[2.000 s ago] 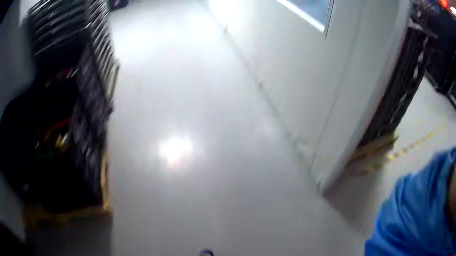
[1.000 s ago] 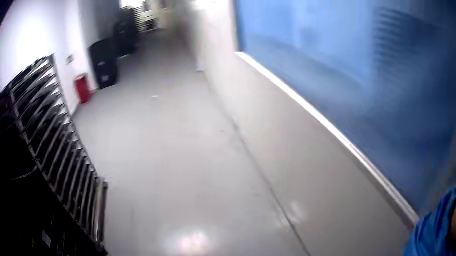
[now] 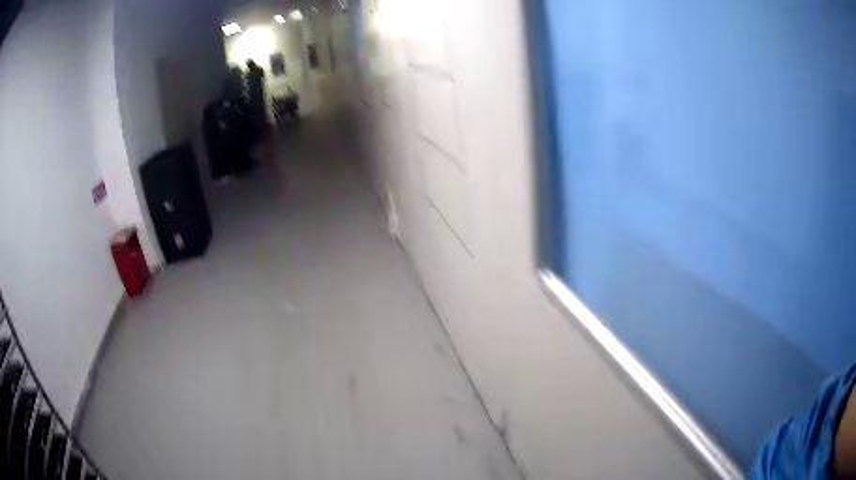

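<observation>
Neither of my hands is in the picture. Only a blue sleeve (image 3: 805,433) shows at the lower right edge, with a bit of bare arm beside it. Nearest in front of me is the grey corridor floor (image 3: 291,375). A dark rack with curved slats (image 3: 38,422) is cut off at the lower left edge. The picture is blurred.
A red box (image 3: 131,262) stands by the left wall, with a tall dark container (image 3: 175,203) just beyond. Farther on are dark shapes (image 3: 230,136), perhaps a person among them. A pale wall (image 3: 469,187) with a large blue window (image 3: 695,187) runs along the right.
The view has moved forward along the corridor. The slatted rack has slid towards the lower left edge, and the red box and dark container appear nearer. The blue sleeve remains at lower right.
</observation>
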